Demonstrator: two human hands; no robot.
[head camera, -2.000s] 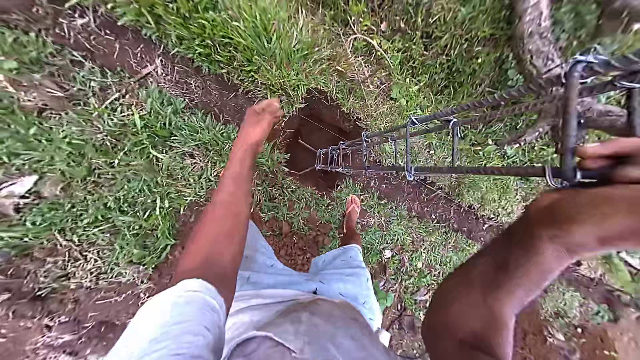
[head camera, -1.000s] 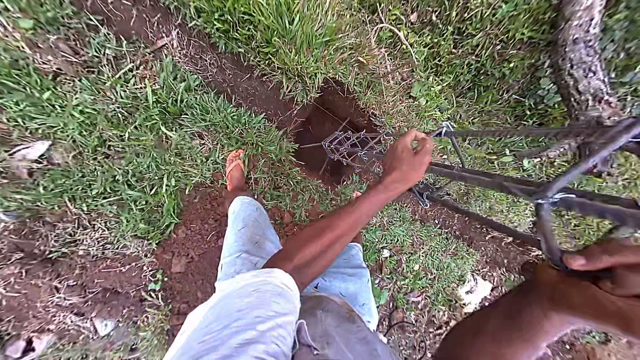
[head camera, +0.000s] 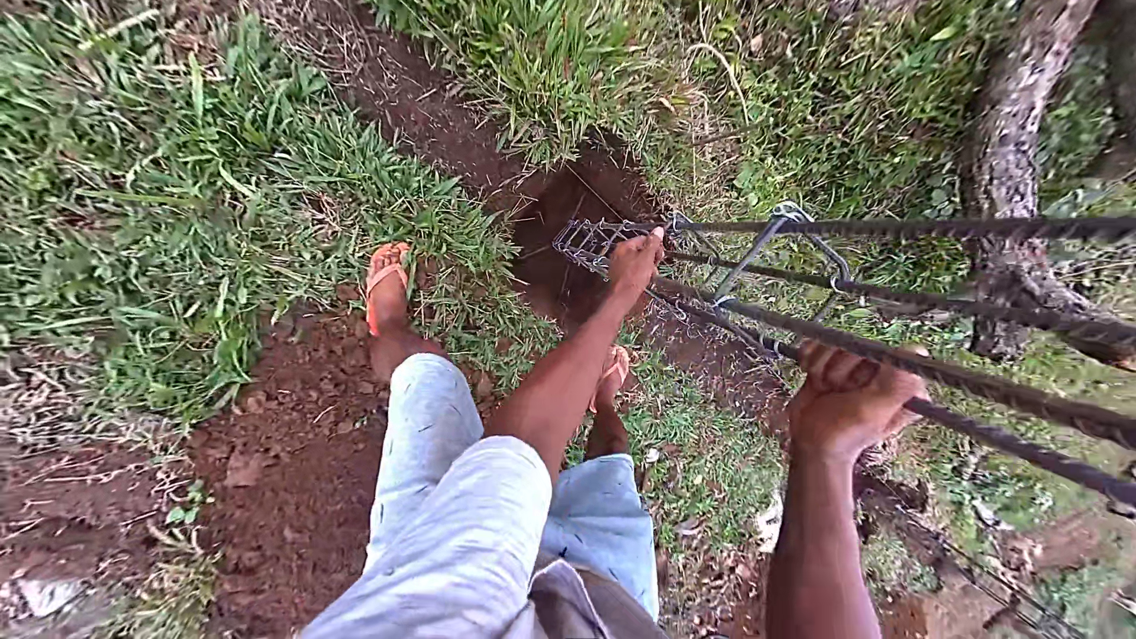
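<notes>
A long cage of ribbed steel rebar (head camera: 994, 386) with bent wire-tied stirrups (head camera: 750, 262) runs from the right edge down into a dug earth hole (head camera: 568, 200) at mid-view. My left hand (head camera: 635, 264) grips the cage just above the hole; which bar it holds is partly hidden by the fingers. My right hand (head camera: 852, 399) is closed around the lower bars, farther up the cage. The lower end of the cage lies within the hole, where thin strings (head camera: 593, 191) cross. How deep that end sits cannot be told.
My feet in orange flip-flops (head camera: 388, 284) stand beside the hole. A shallow trench (head camera: 417, 98) leads to it through grass (head camera: 293, 186). Loose reddish soil (head camera: 293, 461) lies at lower left. A tree trunk (head camera: 1012, 151) rises behind the bars at the right.
My left hand, off the cage two seconds ago, came onto it and holds it. My right hand has moved from a stirrup at the right edge to the bars nearer the hole.
</notes>
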